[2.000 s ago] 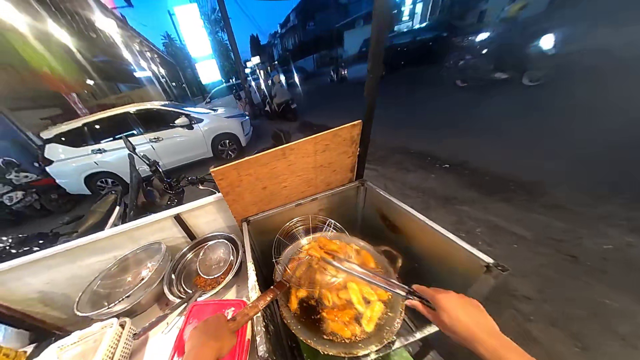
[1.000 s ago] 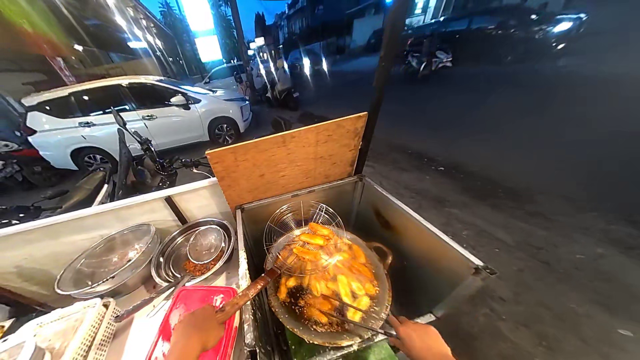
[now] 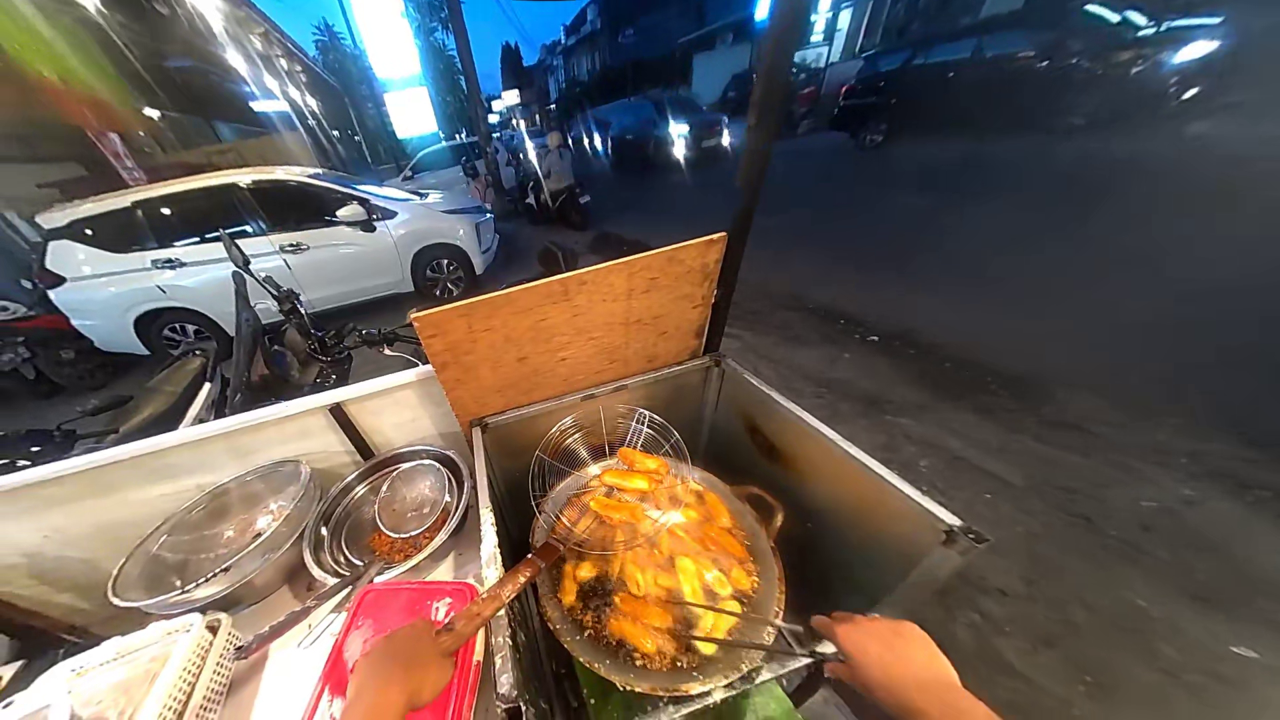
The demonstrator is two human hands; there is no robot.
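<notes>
My left hand point(image 3: 402, 668) grips the wooden handle of a wire spider skimmer point(image 3: 610, 480), whose basket lies over the far left of the wok and bears several golden fried pieces. My right hand point(image 3: 885, 655) holds metal tongs point(image 3: 745, 625), their arms reaching apart into the near right of the wok. The wok point(image 3: 665, 680) is full of bubbling oil and many fried pieces point(image 3: 690, 575), some paler yellow than others. What the pieces are inside cannot be told. The tong tips are among the pieces and partly hidden.
A metal-walled box point(image 3: 840, 480) surrounds the wok, with a plywood board point(image 3: 580, 330) upright behind. At left are a red plastic tray point(image 3: 375, 610), a steel bowl point(image 3: 460, 500) with a strainer, a covered bowl point(image 3: 215, 535) and white plastic baskets point(image 3: 125, 665). Parked vehicles and a road lie beyond.
The tongs have moved from high over the wok down to its near right side. Several fried pieces now lie in the skimmer. The passing traffic has changed.
</notes>
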